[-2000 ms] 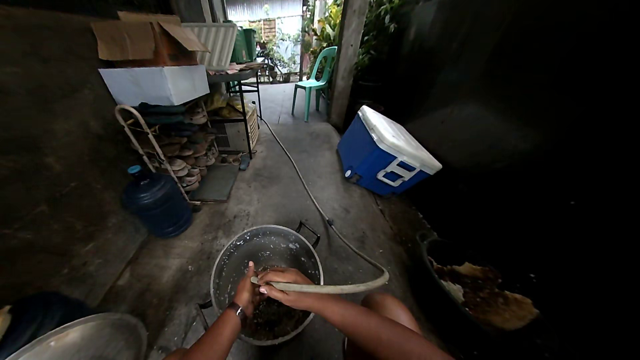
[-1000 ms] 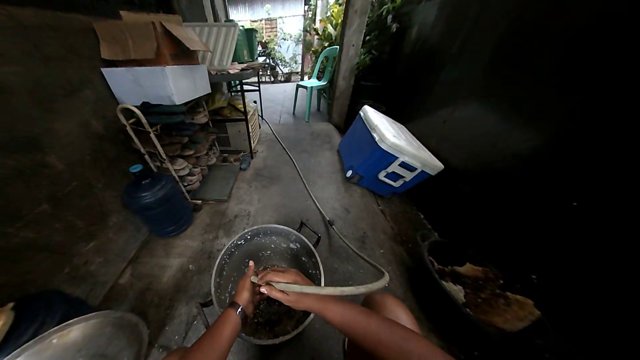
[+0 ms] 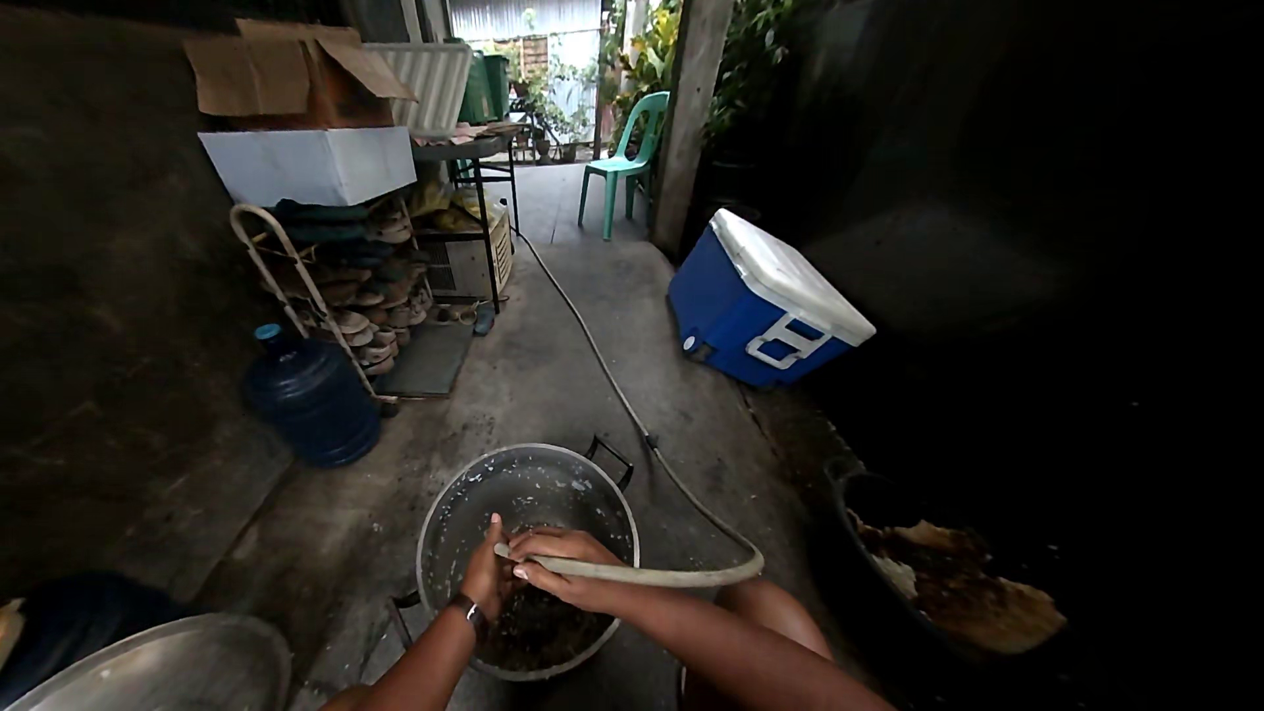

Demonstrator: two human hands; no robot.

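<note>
A large metal pot (image 3: 533, 451) with black handles stands on the concrete floor below me, dark residue at its bottom and pale bits on its inner wall. My right hand (image 3: 565, 570) is closed around the end of a pale hose (image 3: 642, 573) over the pot. Right beside the hose's open end is my left hand (image 3: 488, 575), thumb up, a watch or band at the wrist; its palm and most fingers are hidden, so its hold is unclear. From my right hand the hose bends back and runs along the floor.
A blue water jug (image 3: 314, 400) and a shoe rack (image 3: 367, 286) stand at left. A blue cooler (image 3: 755, 306) with a white lid lies tilted at right, above a dark basin (image 3: 851, 513) holding brown crust. A round metal lid (image 3: 197, 671) is at lower left, a green chair (image 3: 617, 166) farther back.
</note>
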